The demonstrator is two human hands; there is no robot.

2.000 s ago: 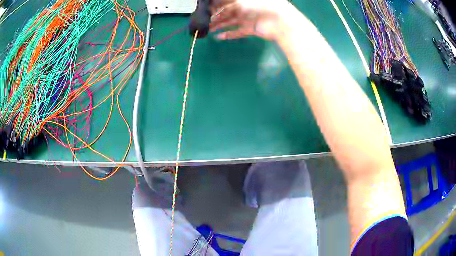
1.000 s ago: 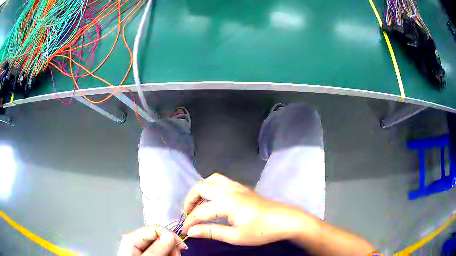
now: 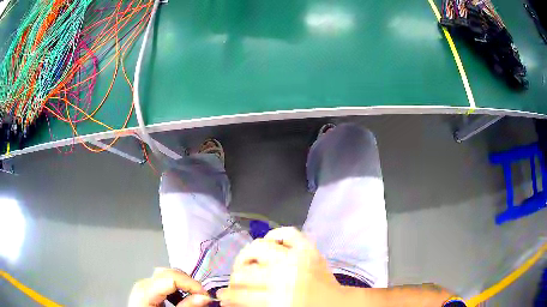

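Note:
My left hand (image 3: 162, 288) is at the bottom of the view, partly cut off, closed around a dark piece at the ends of thin wires. My right hand (image 3: 279, 270) is beside it over my lap, back of the hand up, fingers curled and mostly hidden. Thin purple and white wires (image 3: 206, 252) rise from between the hands over my left thigh. A pale yellowish wire (image 3: 249, 215) arcs above the right hand. What the right fingers hold cannot be seen.
Loose orange and green harnesses (image 3: 36, 66) lie on the green bench (image 3: 288, 72) at left. A grey cable (image 3: 137, 90) crosses its edge. A purple-brown bundle with black connectors (image 3: 486, 42) lies at right. A blue stool (image 3: 510, 186) stands at right.
The right hand left the machine and came down to the left hand over the lap. Since then it has turned back up, and the wires have shifted. The view has tilted down.

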